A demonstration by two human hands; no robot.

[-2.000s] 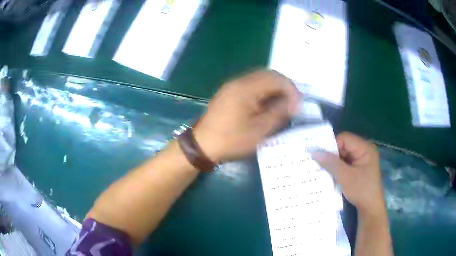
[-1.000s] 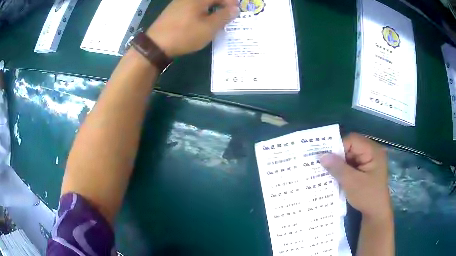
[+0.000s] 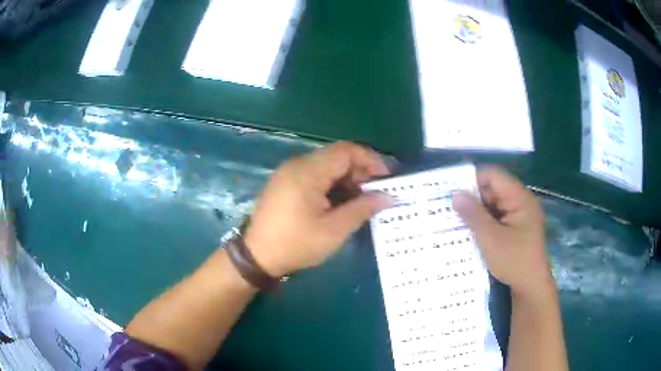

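Observation:
A long white label sheet point(image 3: 435, 282) with two columns of small printed labels hangs over the green bench. My right hand point(image 3: 507, 224) grips its right edge near the top, thumb on the printed face. My left hand point(image 3: 319, 210), with a brown wrist strap, pinches the sheet's top left corner between thumb and fingers. Whether a label is coming loose there cannot be told. A white product box point(image 3: 475, 87) with a round yellow-and-blue emblem lies on the dark green belt just beyond the sheet.
More white boxes lie spaced on the belt point(image 3: 348, 80): one at the right point(image 3: 612, 116) and two at the upper left point(image 3: 243, 40). The worn, shiny bench ledge point(image 3: 145, 196) runs along the near side. White stacked material point(image 3: 65, 319) is at the lower left.
My left hand has come back from the box on the belt to the sheet's top left corner. The boxes have shifted along the belt. My right hand still holds the sheet in about the same place.

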